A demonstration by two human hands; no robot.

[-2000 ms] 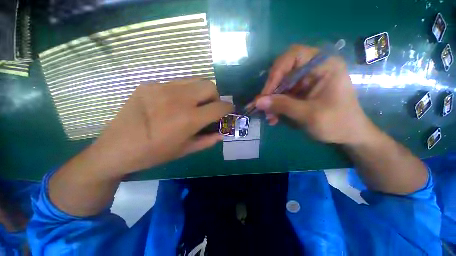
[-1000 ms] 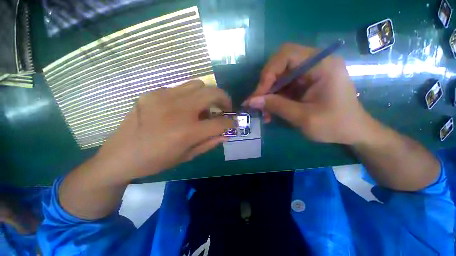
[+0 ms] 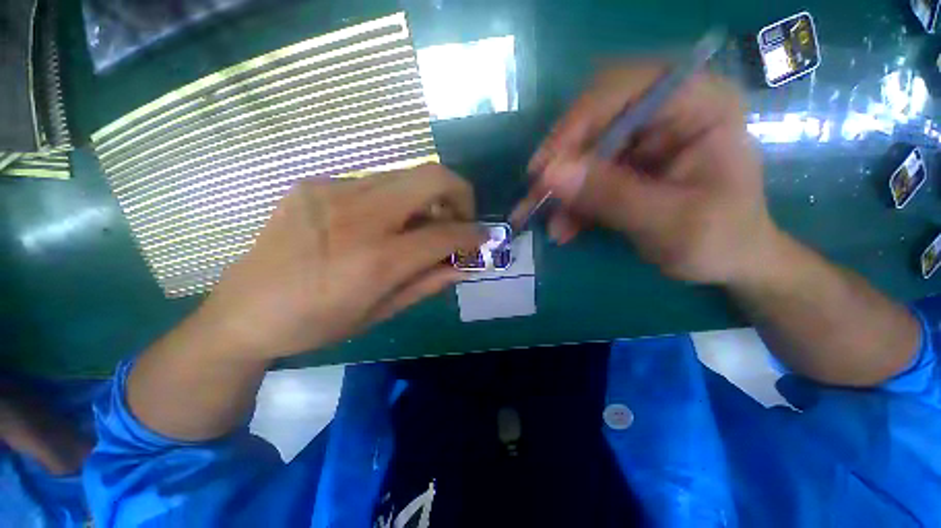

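Observation:
A watch housing [image 3: 497,251] with a pale rim and dark, gold and white inside lies on a pale card [image 3: 497,299] near the bench's front edge. My left hand [image 3: 346,258] grips the housing's left side between thumb and fingers, covering that side. My right hand [image 3: 660,170] is shut on the tweezers [image 3: 645,108], held slanting like a pen. The tweezers' tip points at the housing's upper right; I cannot tell whether it touches. The right hand is blurred. Whether a small piece is at the tip cannot be told.
A striped adhesive sheet [image 3: 268,155] lies left of centre. A clear plastic bag [image 3: 155,26] lies beyond it, and dark spare sheets [image 3: 23,83] at far left. Another housing [image 3: 788,50] lies upper right, with several more at the right edge. Another person's hand [image 3: 41,428] shows lower left.
My right hand with the tweezers has moved a little right, away from the housing. My left fingers now cover less of the housing than one second ago. The view has shifted slightly.

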